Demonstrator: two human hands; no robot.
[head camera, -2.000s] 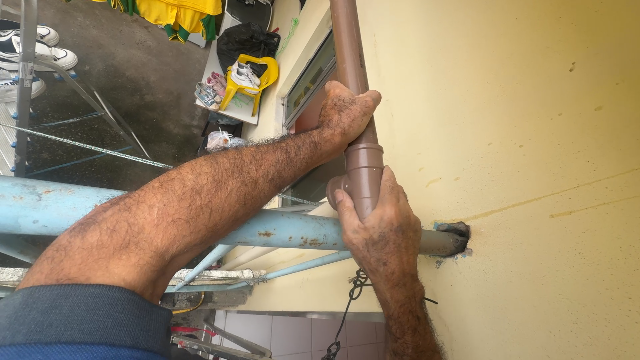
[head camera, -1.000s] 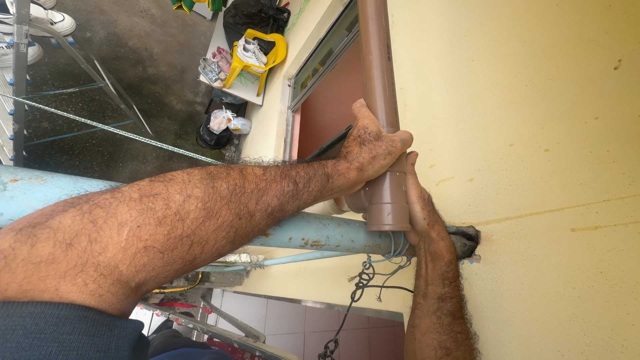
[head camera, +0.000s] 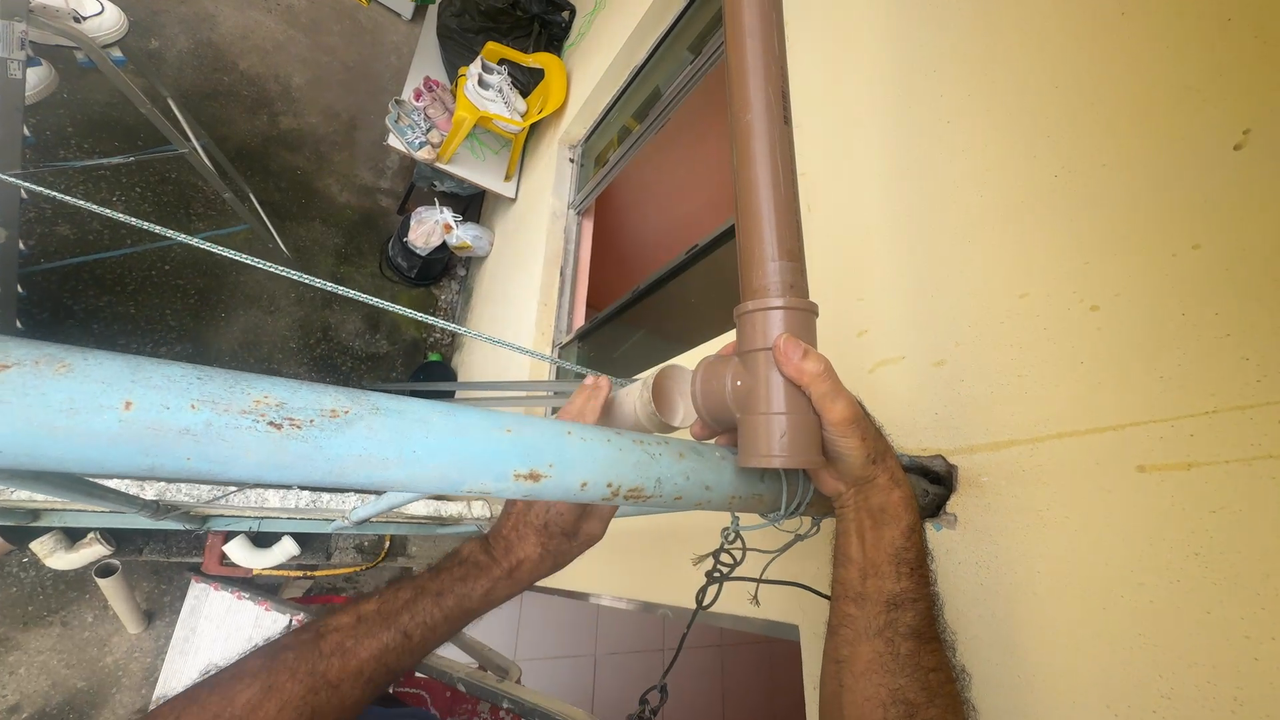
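Observation:
A brown PVC pipe (head camera: 766, 150) runs down along the wall and ends in a brown PVC tee fitting (head camera: 775, 385). My right hand (head camera: 845, 425) grips the tee, thumb on its near side and fingers behind it. My left hand (head camera: 560, 520) reaches beneath the blue metal pipe (head camera: 400, 430); its fingertips show above that pipe, against a white PVC pipe end (head camera: 650, 400). The white pipe's open mouth faces the tee's side branch, close to it; whether they touch, I cannot tell. Much of the left hand is hidden behind the blue pipe.
A green-white rope (head camera: 300, 278) stretches to the blue pipe. Wires and a knotted cord (head camera: 725, 570) hang below the tee. A window (head camera: 655, 200) lies behind. Far below are a yellow plastic chair (head camera: 545, 90) with shoes, white elbow fittings (head camera: 262, 552) and a metal ladder (head camera: 180, 120).
My left hand has left the brown pipe and moved down and left, under the blue pipe to the white pipe. My right hand now holds the tee. The white pipe end has come into sight.

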